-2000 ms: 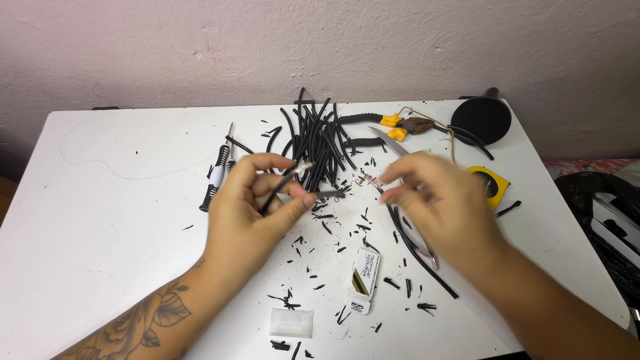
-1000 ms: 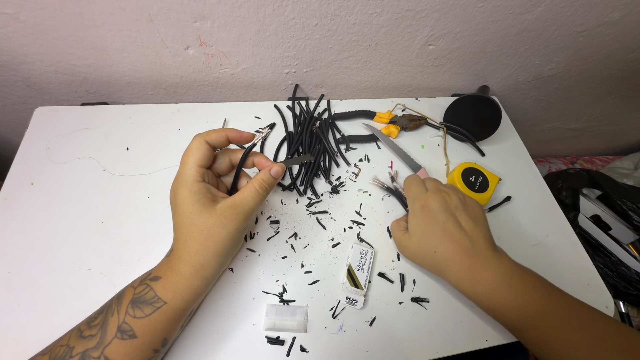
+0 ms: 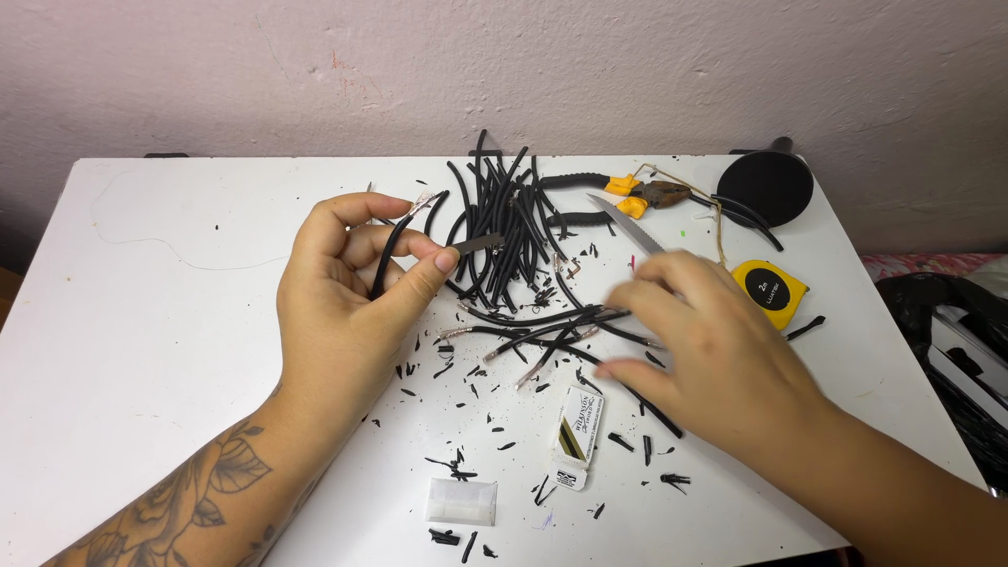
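My left hand (image 3: 354, 268) holds a short black cable (image 3: 391, 250) with bare wire strands at its upper end, and a thin dark blade (image 3: 475, 243) between thumb and finger. My right hand (image 3: 693, 339) is slightly blurred, its fingers apart above several stripped black cables (image 3: 543, 340) lying crossed on the table. No object shows in its grasp. Behind that hand lies a serrated knife blade (image 3: 628, 224); its handle is hidden. A pile of cut black cables (image 3: 500, 228) lies beyond both hands.
Combination pliers (image 3: 661, 194), a round black object (image 3: 765, 189) and a yellow tape measure (image 3: 770, 294) lie at the right. Nearer are a Wilkinson Sword blade box (image 3: 579, 433), a white wrapper (image 3: 461, 502) and black scraps (image 3: 620, 442) on the white table (image 3: 157, 354). A black bag (image 3: 929, 339) is beyond the right edge.
A second ago my right hand was closed around the stripped cables; now they lie spread on the table and its fingers are apart. My left hand still holds the cable and blade.
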